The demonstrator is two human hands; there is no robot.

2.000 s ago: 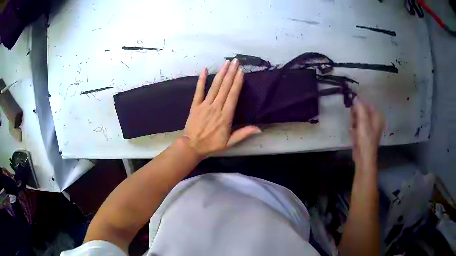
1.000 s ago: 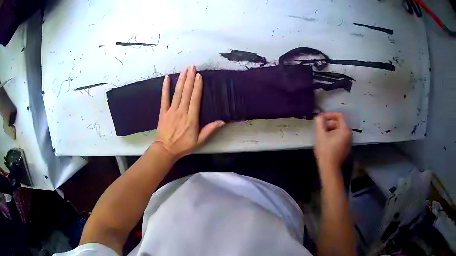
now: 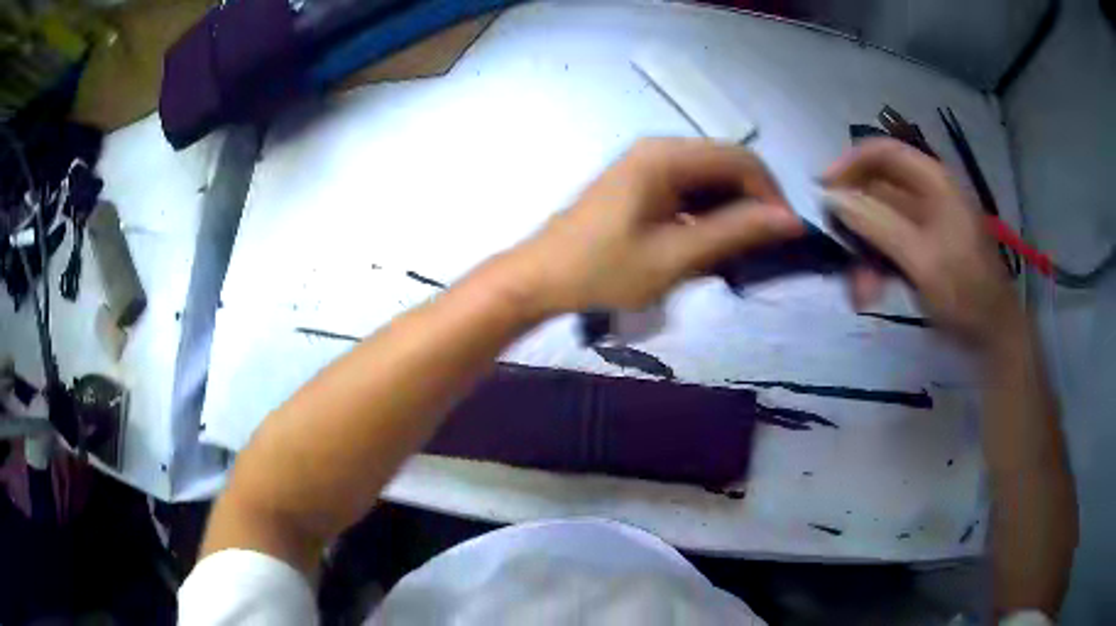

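Observation:
My left hand point(image 3: 661, 232) and my right hand point(image 3: 924, 239) are raised over the white table, fingers bent, both blurred. They hold a dark fabric piece point(image 3: 789, 251) between them; its exact form is unclear. A small dark and pale thing point(image 3: 596, 325) shows just under my left hand; I cannot tell if it is held. The folded dark purple band panel point(image 3: 612, 422) lies flat near the table's front edge, its left part hidden behind my left forearm.
Dark strips point(image 3: 844, 393) and scraps lie beyond and right of the panel. A pale bar point(image 3: 698, 98) lies farther back. A purple bundle point(image 3: 233, 67) is at the back left. Wooden blocks point(image 3: 116, 263) lie on the left table. A red-orange sleeve point(image 3: 1018, 245) is at right.
Both hands have left the panel and moved up and away from me, now with dark fabric between them. The view has shifted, showing more of the table's back. The curled ribbon no longer lies by the panel.

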